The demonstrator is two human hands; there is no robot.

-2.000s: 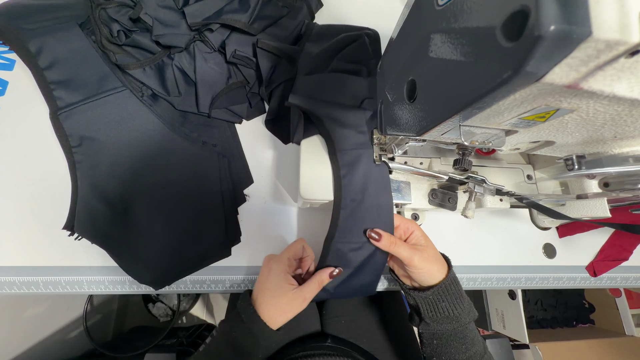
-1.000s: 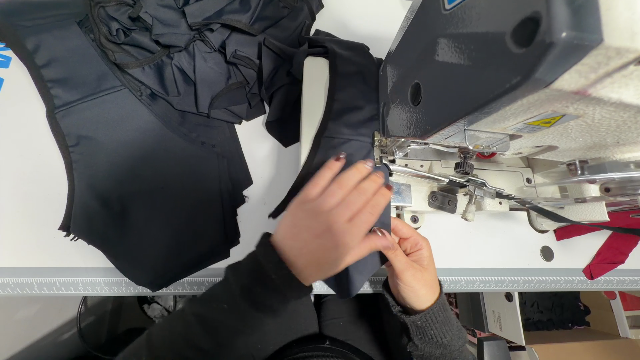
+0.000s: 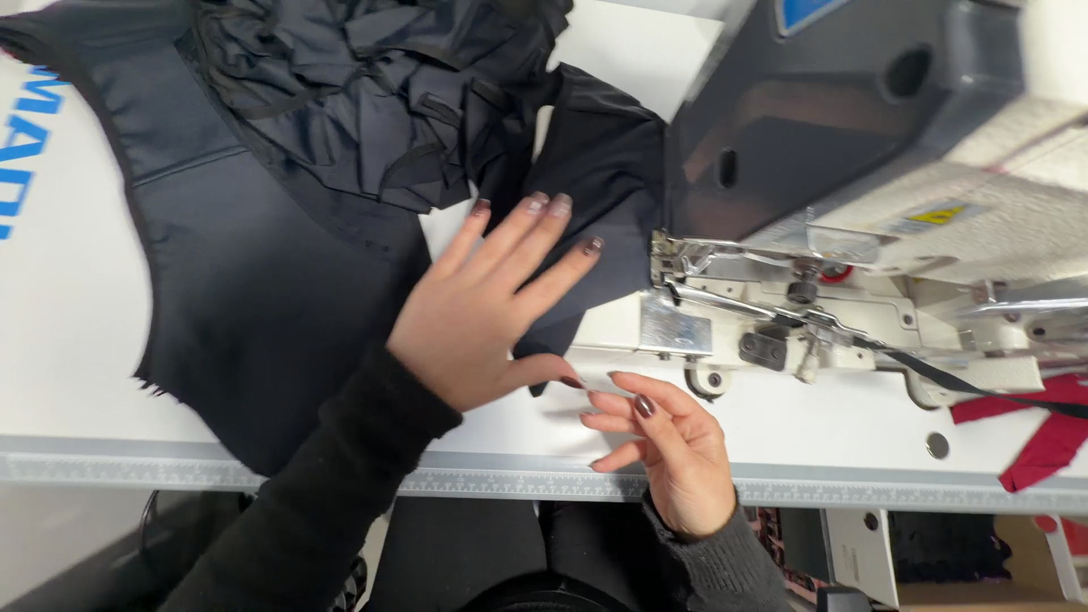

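Observation:
Spread flat, my left hand point(image 3: 489, 306) rests on a dark navy fabric piece point(image 3: 608, 195), its fingers apart. The piece's right edge lies at the presser foot point(image 3: 663, 257) of a sewing machine point(image 3: 816, 127). My right hand point(image 3: 671, 450) is over the white table just below, palm partly up, fingers loosely curled and apart, holding nothing visible. Black binding tape point(image 3: 926, 370) runs from the right into the metal guide point(image 3: 731, 302) beside the foot. Left of my left hand lie stacked navy panels point(image 3: 246, 289) with black-bound edges, and bunched navy fabric point(image 3: 357, 93) above them.
A ruler strip point(image 3: 527, 483) runs along the table's front edge. Red fabric strips point(image 3: 1050, 433) lie at the right. Below the table on the right, an open cardboard box point(image 3: 977, 586) holds dark material. Blue lettering marks the tabletop at the left.
The navy piece has moved up, away from the table's front edge. My left hand stays on fabric and is spread wider; my right hand has let go of the piece's lower end.

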